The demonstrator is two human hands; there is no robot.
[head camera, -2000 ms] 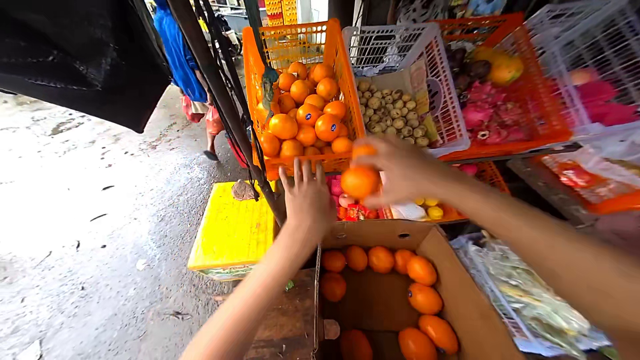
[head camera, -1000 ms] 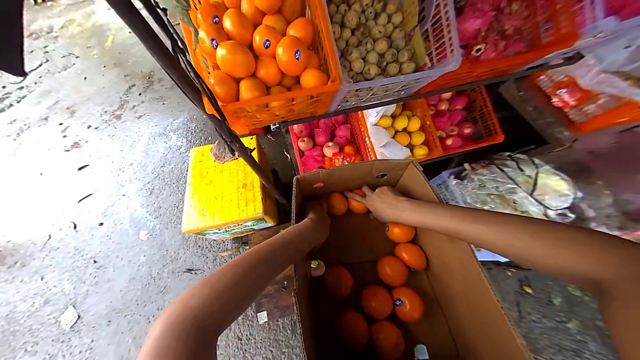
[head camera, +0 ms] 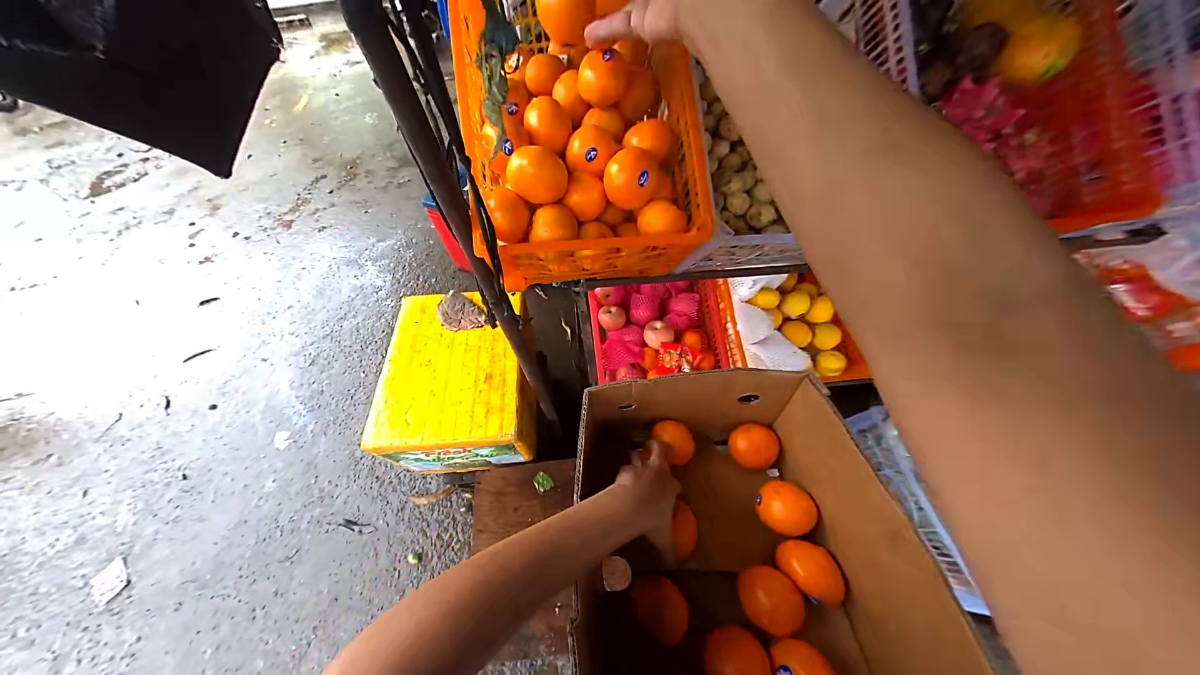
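Note:
An open cardboard box (head camera: 877,506) in the lower middle holds several oranges, some with small stickers. My left hand (head camera: 649,487) reaches inside at its left side, its fingers at an orange (head camera: 673,442) near the far end; another orange lies just below the hand. Whether the fingers grip either one is hard to tell. At the top, my right hand (head camera: 642,21) is over the orange plastic crate (head camera: 614,258) heaped with oranges, touching or close to an orange (head camera: 565,17) at the upper edge. Its fingers are partly cut off by the frame.
A dark pole (head camera: 450,187) stands left of the crates, beside a yellow box (head camera: 450,375) with a stone on top. Beneath the upper crates sit apples (head camera: 658,333) in pink nets and yellow fruit (head camera: 797,305). A black sheet (head camera: 141,75) hangs at upper left.
My right hand has moved from inside the cardboard box up to the crate of oranges. My left hand remains in the box. The view has shifted.

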